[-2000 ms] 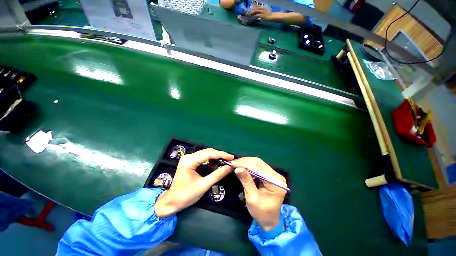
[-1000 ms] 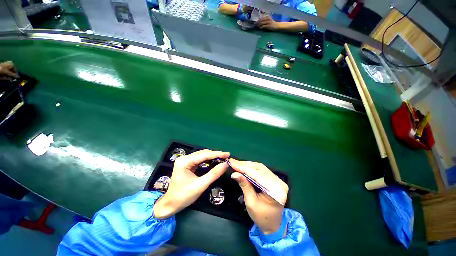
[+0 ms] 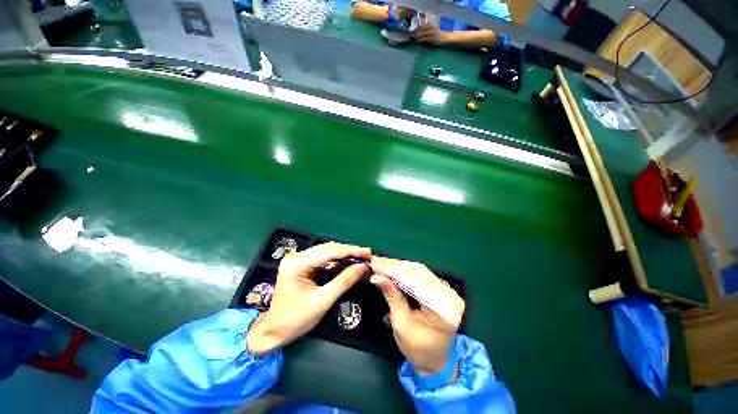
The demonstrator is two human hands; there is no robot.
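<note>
A black compartment tray lies under my hands, with shiny round watch movements in several pockets. My left hand is over the tray's left half, thumb and forefinger pinched on a small round piece that is mostly hidden by the fingers. My right hand holds a slim pen-like tool, its tip at the left fingertips. The tool is partly hidden along the right hand, and its exact type cannot be told.
A white scrap and black trays lie at the left. A wood-edged shelf at the right holds a red bin; a blue bag hangs below it. A person's hands work across the bench.
The slim tool has tilted slightly and now lies closer along my right hand. My left hand has barely moved. Another person's hand seen at the far-left tray a second ago is gone.
</note>
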